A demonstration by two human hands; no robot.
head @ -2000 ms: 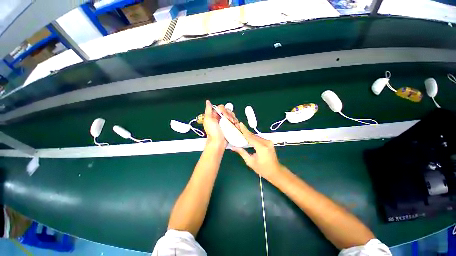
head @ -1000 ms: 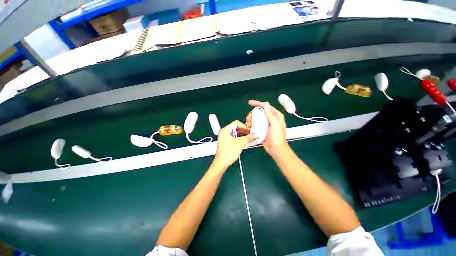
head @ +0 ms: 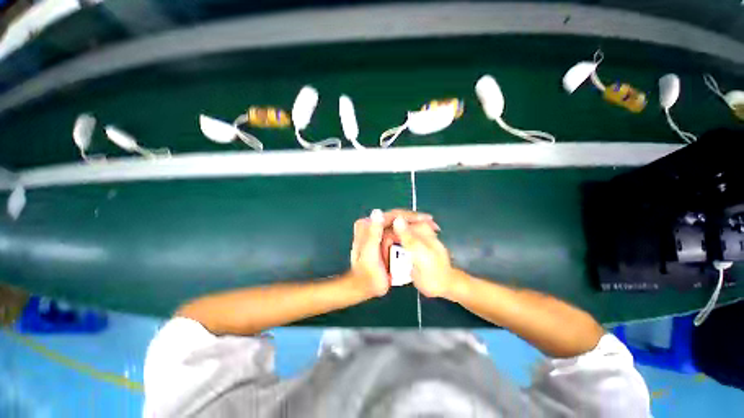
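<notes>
A white device body [head: 400, 265] is held between my two hands, low over the green bench near its front edge. Its end with a small dark mark shows between the palms; the rest is hidden by the fingers. My left hand [head: 372, 255] is around its left side. My right hand [head: 424, 255] is around its right side, with the fingertips of both hands close together above it. A white body with a yellow printed piece [head: 445, 108] lies beyond the pale rail [head: 326, 162], straight ahead.
Several white bodies with cord loops lie along the strip behind the rail, some beside yellow pieces [head: 267, 117]. A black fixture [head: 644, 237] stands at the right with a cord hanging from it. A small pale slip [head: 16, 202] lies far left.
The view has tilted down. My hands have moved back from the rail towards my body with the white body, and now close around it from both sides. The white body with yellow piece ahead is uncovered.
</notes>
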